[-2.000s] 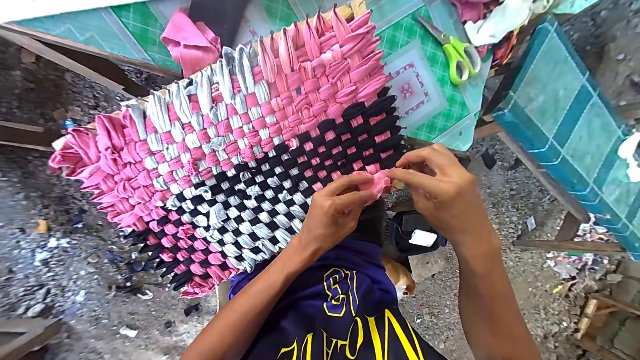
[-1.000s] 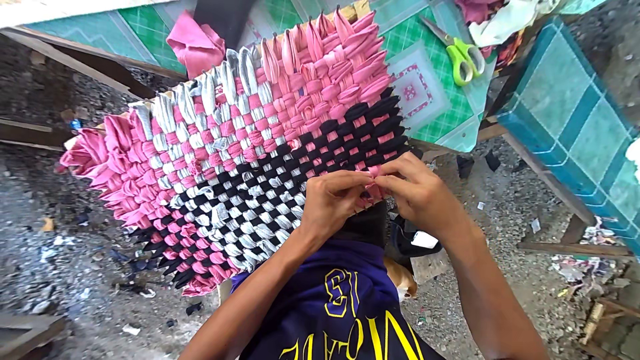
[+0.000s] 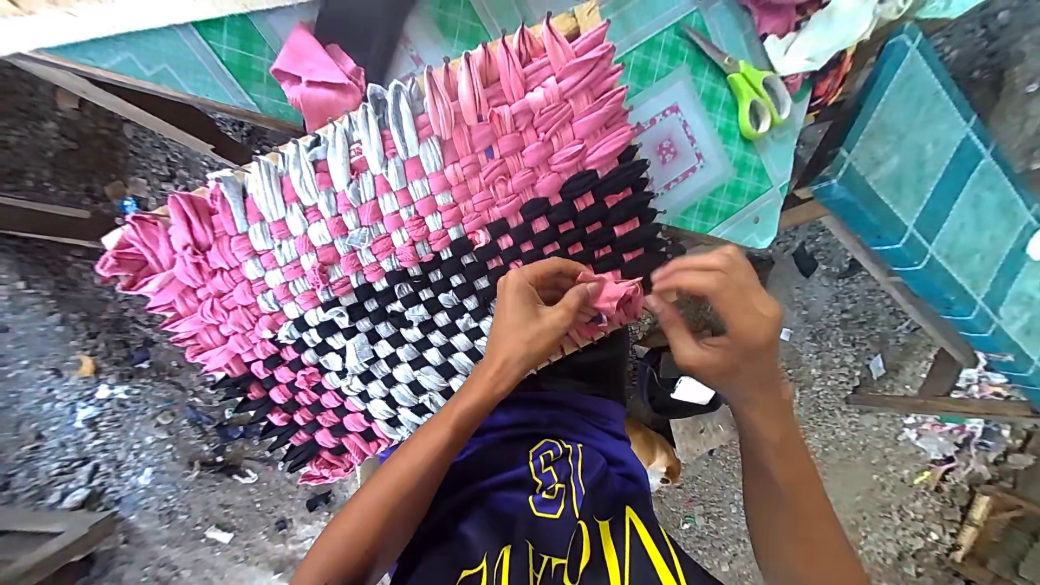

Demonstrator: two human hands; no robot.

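Note:
A woven fabric-strip mat [image 3: 422,244] in pink, black, white and grey lies across my lap and the table edge, its loops caught on a wooden frame [image 3: 578,23] with nails. My left hand [image 3: 540,313] pinches a pink fabric strip [image 3: 611,296] between thumb and fingers at the mat's near right corner. Just right of the strip is my right hand [image 3: 715,313], slightly blurred, thumb and fingers curved apart; whether it touches the strip's edge cannot be told. Green-handled scissors [image 3: 754,96] lie partly spread on the table beyond the mat.
The table has a green patterned plastic cover [image 3: 731,183]. A folded pink cloth [image 3: 318,77] rests behind the mat, and cloth scraps [image 3: 821,32] lie at the back right. A teal-covered bench [image 3: 934,195] stands at right. Below are a dark bag [image 3: 662,394] and a brown-and-white animal [image 3: 652,455].
The right hand has moved off to the right from the left hand, where both fingertips met at the pink strip a second ago. More of the strip shows beside the left fingers.

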